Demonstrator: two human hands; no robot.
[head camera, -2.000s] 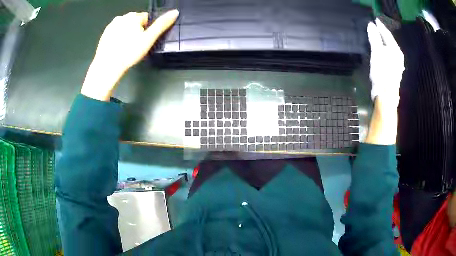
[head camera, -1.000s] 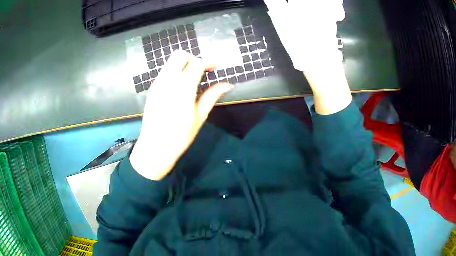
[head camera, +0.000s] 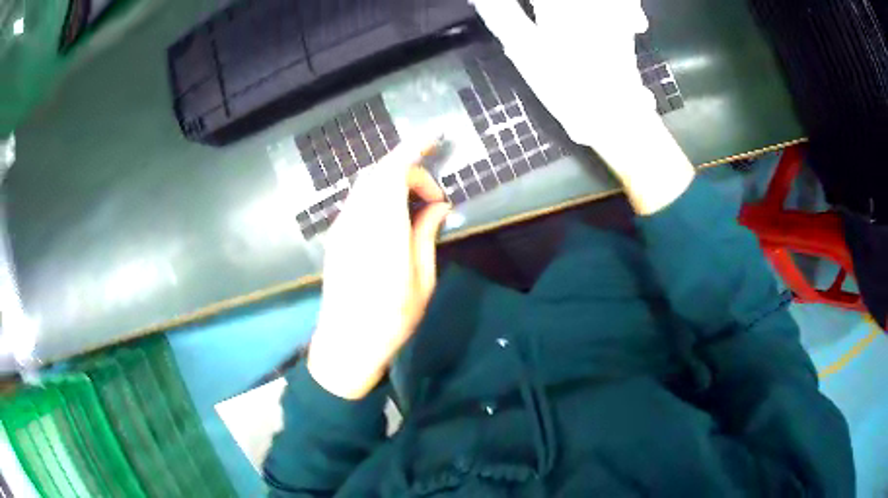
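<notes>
The pad sheet (head camera: 501, 146), a grid of small black squares on a shiny liner, lies along the bench edge, with a bare pale patch in its middle. My left hand (head camera: 375, 263) is bare and over the sheet's near edge, thumb and forefinger close together. A small dark spot shows by the fingertips; I cannot tell if a pad is held. The black plastic panel (head camera: 292, 58) lies tilted just beyond the sheet. My right hand (head camera: 584, 88), in a white glove, covers the panel's right end and part of the sheet. Its fingers are overexposed and partly cut off by the top edge.
A thick row of black panels (head camera: 842, 107) stands at the right. A red stool (head camera: 803, 229) is below the bench there. Green crates (head camera: 117, 428) are below at left, with a pale flat board (head camera: 258, 418) beside them. The dark green bench (head camera: 107, 204) reaches left.
The panel came down from both hands onto the bench. My left hand moved to the sheet, its thumb and forefinger now closer together. My right hand moved inward over the sheet. The view has turned.
</notes>
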